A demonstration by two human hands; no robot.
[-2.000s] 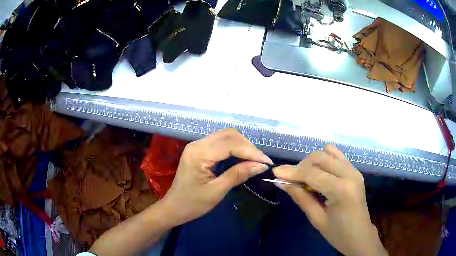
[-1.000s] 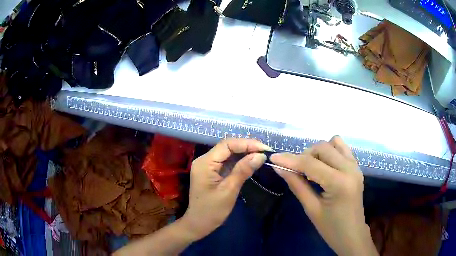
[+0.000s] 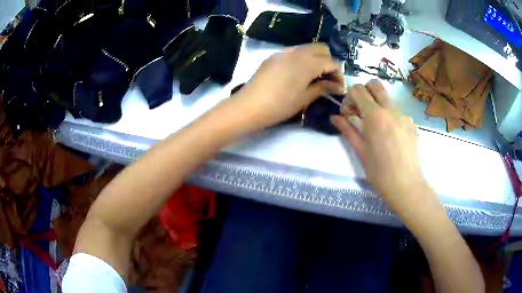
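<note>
A small dark fabric piece with a thin gold line lies partly under my hands on the white table, in front of the machine's needle area. My left hand has its fingertips closed on the piece's upper edge; fingers hide part of it. My right hand pinches at the piece's right side, with a thin pale sliver, too blurred to name, between the two hands. A dark panel with small gold lettering lies just behind, beside the presser foot area.
Many dark pieces with gold zips cover the table's left. Brown cut pieces lie right of the needle. The ruler edge crosses in front. Below it are brown cloth and a red-orange bag. A red cord hangs at right.
Both hands have moved from over the lap, below the table edge, up and forward onto the white table by the needle area. The dark piece has moved with them.
</note>
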